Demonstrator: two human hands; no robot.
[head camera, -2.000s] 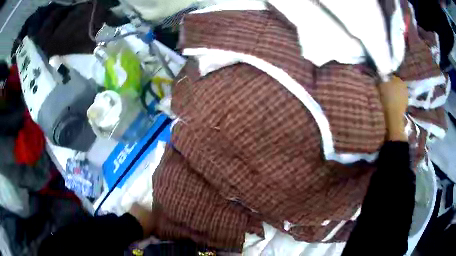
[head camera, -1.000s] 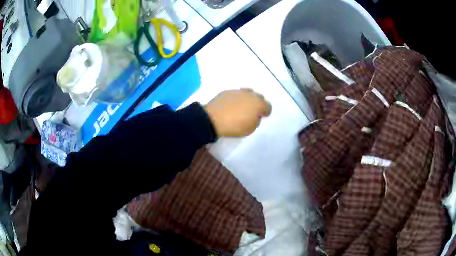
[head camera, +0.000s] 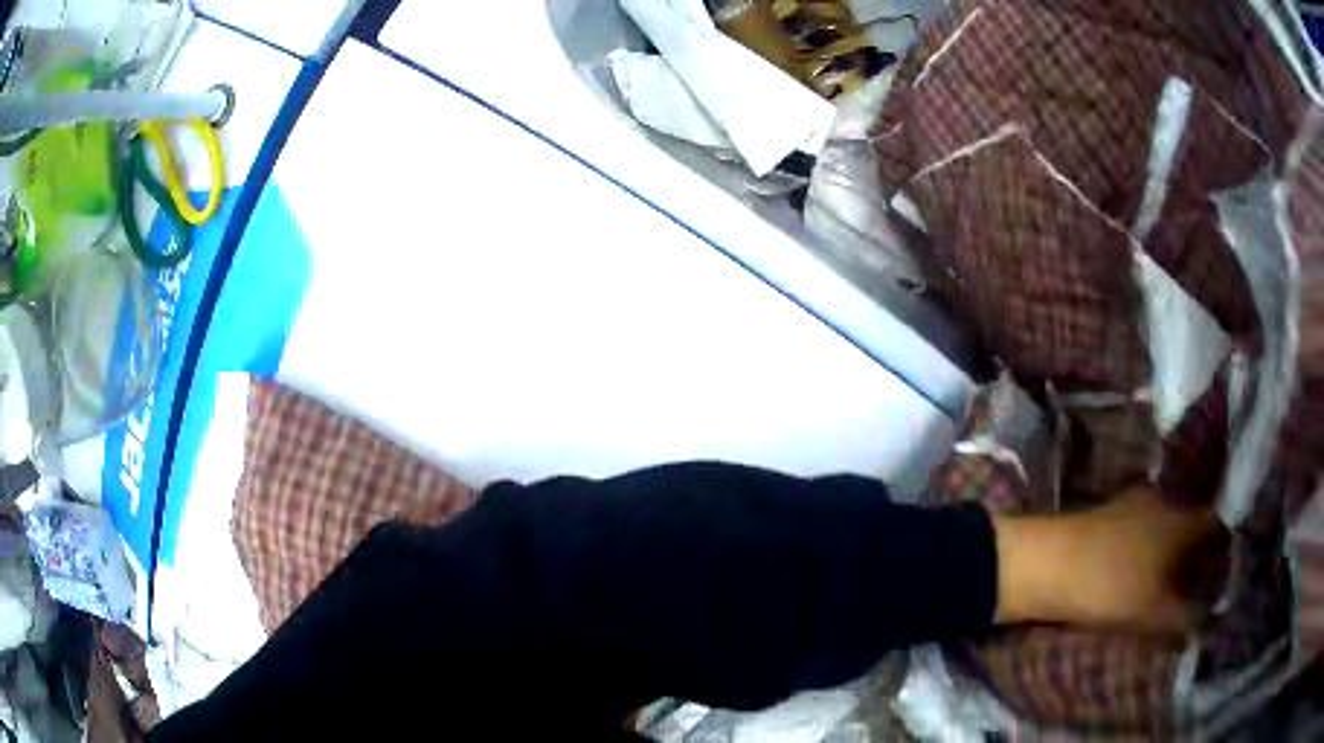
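A heap of brown-maroon checked cloth (head camera: 1016, 261) with white strips lies at the right. My left hand (head camera: 1111, 566) reaches across from the lower left into the lower part of this heap. Its fingers are blurred and partly hidden among the cloth, so I cannot tell whether they hold any. Another checked piece (head camera: 327, 486) lies on the white table (head camera: 581, 319) at the left, partly covered by my black sleeve. My right hand is not in view.
Scissors with green and yellow handles (head camera: 208, 171) lie at the upper left, by a bright green packet (head camera: 66, 182) and a cloudy plastic container (head camera: 102, 341). A blue label (head camera: 262, 283) is on the table. White scraps (head camera: 726, 87) lie at the top, beyond the table edge.
The view has swung right. The large checked bundle no longer covers the table; checked cloth lies at the right. My left hand has moved from over the table into that heap. My right hand has left view.
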